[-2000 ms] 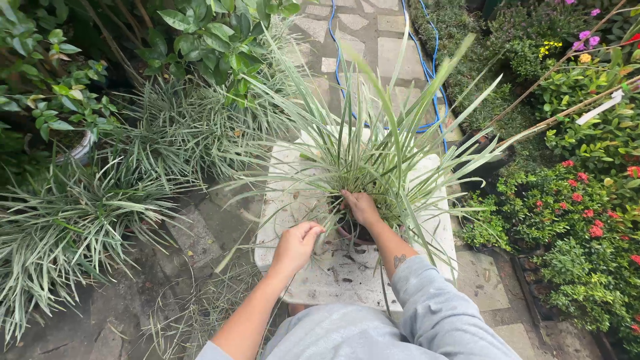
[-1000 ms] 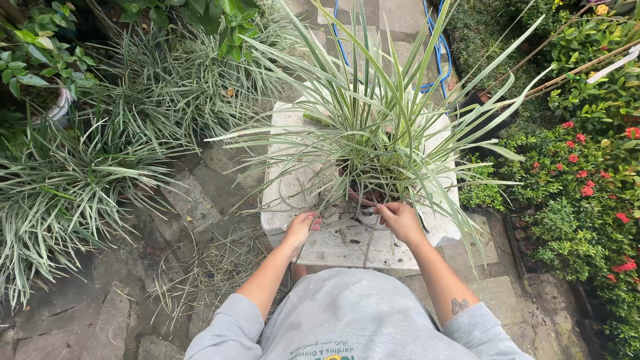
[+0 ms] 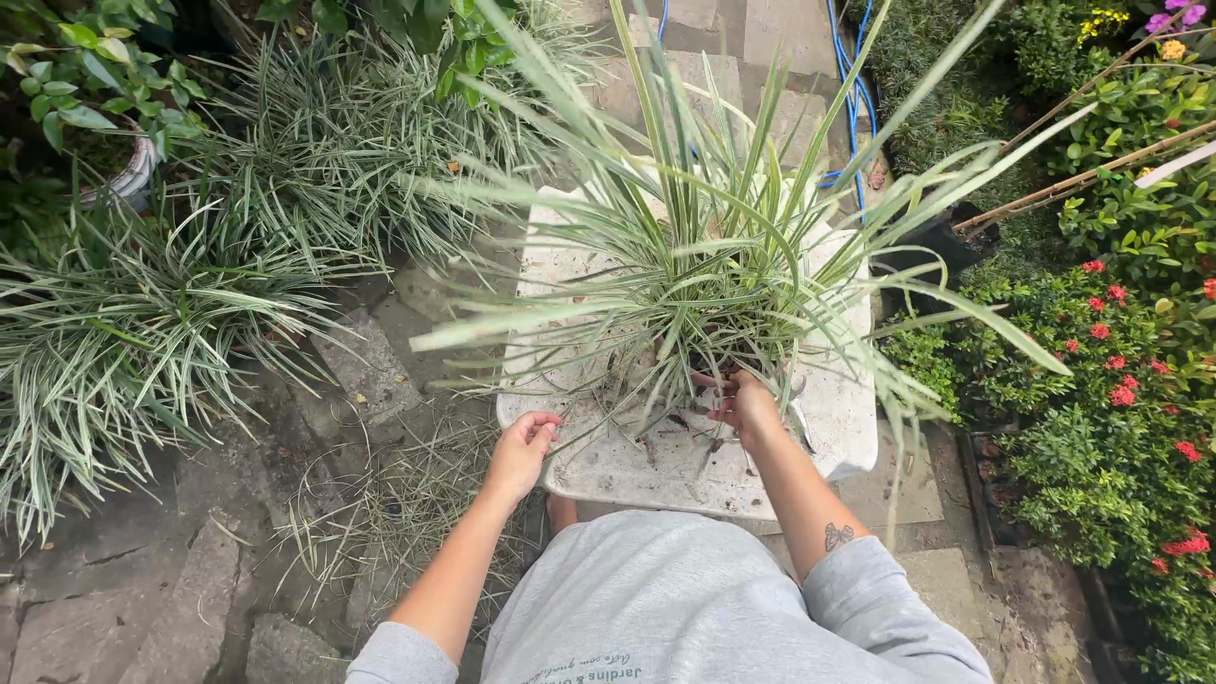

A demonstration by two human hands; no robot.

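A large variegated grass-like plant (image 3: 731,237) with long green and white leaves stands on a white table (image 3: 655,484) strewn with soil and bits of debris. Its pot is mostly hidden by the leaves. My right hand (image 3: 746,404) is at the near side of the plant's base, fingers bent by the pot's rim; whether they grip anything is not clear. My left hand (image 3: 527,446) is at the table's near left edge, thumb and fingertips together at the tip of a thin leaf.
Dry cut leaves (image 3: 399,513) lie heaped on the stone paving left of the table. More variegated plants (image 3: 142,351) grow at left, near a pale pot (image 3: 133,176). Red-flowered shrubs (image 3: 1121,380) line the right; a blue hose (image 3: 855,104) runs behind.
My left hand has moved left, away from the plant's base. My right hand, deeper among the leaves two seconds ago, is now at the near side of the base.
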